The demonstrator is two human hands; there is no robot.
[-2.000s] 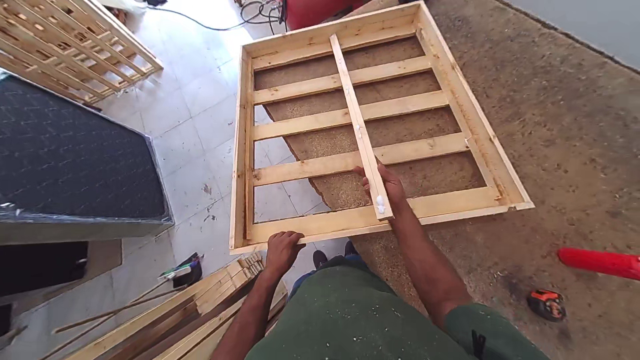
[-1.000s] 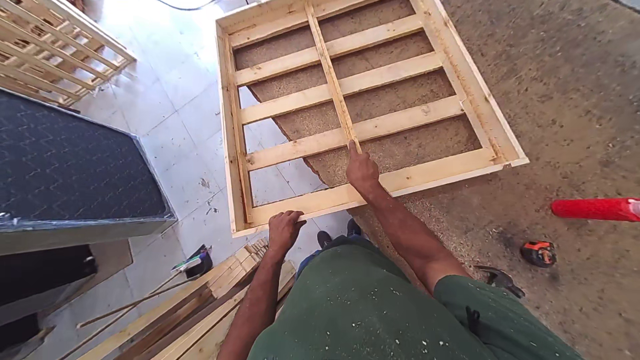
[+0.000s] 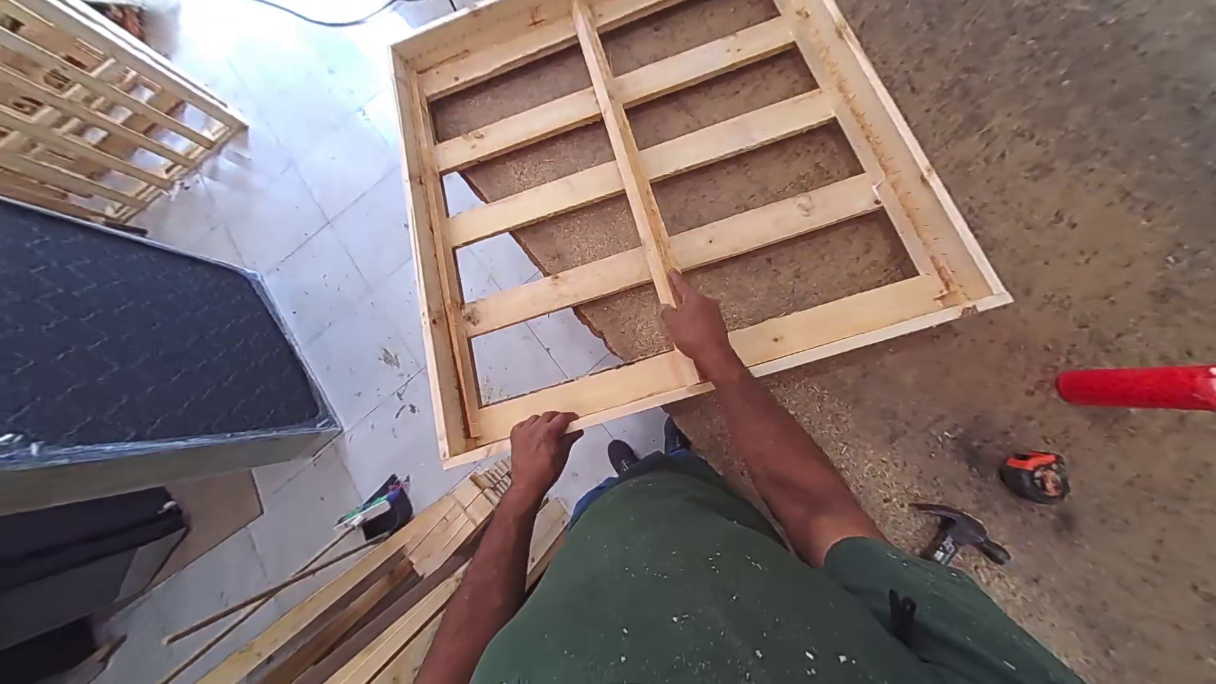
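Observation:
A slatted wooden frame (image 3: pixel 807 354) lies in front of me, with several cross slats between its side boards. One lengthwise wooden slat (image 3: pixel 622 142) runs over the cross slats near the middle, standing on its narrow edge. My right hand (image 3: pixel 696 323) grips the near end of this slat, just inside the near board. At the near board's left part, my left hand (image 3: pixel 541 442) is curled over the top edge, its fingers on the wood.
Right of me are a claw hammer (image 3: pixel 961 534), a tape measure (image 3: pixel 1035 477) and a red cylinder (image 3: pixel 1135 388). Wooden boards (image 3: pixel 380 598) lie at lower left, near a dark quilted mattress (image 3: pixel 142 332). More slatted frames (image 3: pixel 104 104) stand at upper left.
The lengthwise slat was lying flat with its near end over the near board; it now stands on edge inside the frame. My right hand stays on its near end. The hammer has come into view.

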